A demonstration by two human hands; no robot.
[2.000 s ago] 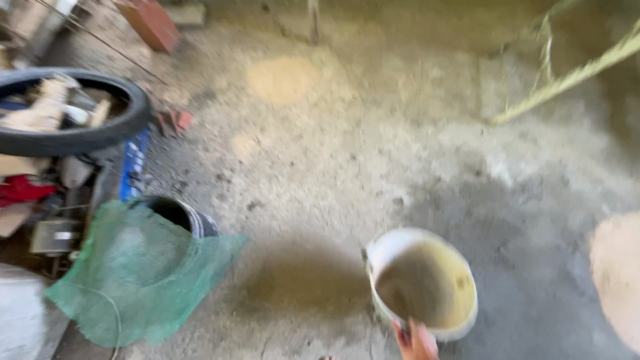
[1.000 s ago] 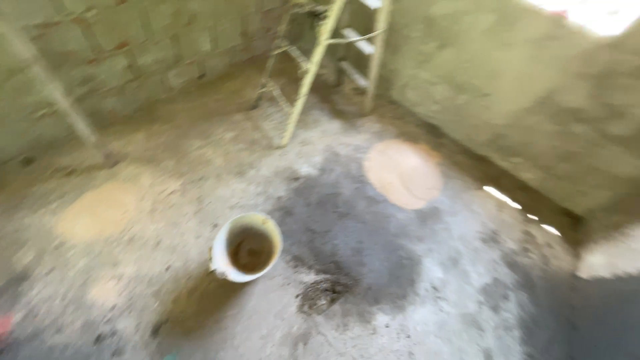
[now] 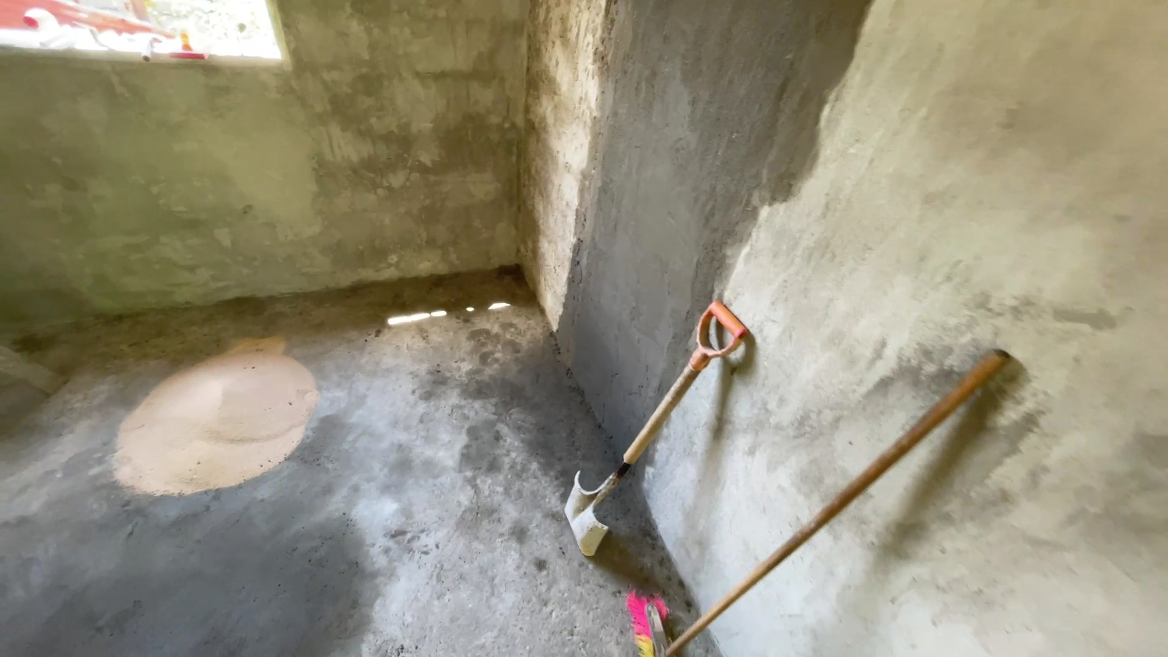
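Note:
Neither of my hands shows in the head view. A shovel with an orange D-shaped handle and a wooden shaft [image 3: 663, 412] leans against the right wall, its pale, curved metal blade [image 3: 585, 516] on the concrete floor. Nearer to me, a long wooden pole [image 3: 849, 497] also leans on that wall. At its lower end are pink and yellow bristles [image 3: 647, 613], partly cut off by the bottom edge. A flat round heap of pale sand or powder [image 3: 219, 418] lies on the floor at the left.
The concrete floor [image 3: 438, 547] has dark damp-looking patches. A rough wall [image 3: 401, 164] with a window opening stands at the back, and a darker grey plastered strip [image 3: 671, 182] runs down the right wall. Small objects, one of them red [image 3: 189, 55], sit on the window sill.
The view has swung far to the right. A hand at the white bucket's rim two seconds ago is out of view now, as are the bucket and the ladder.

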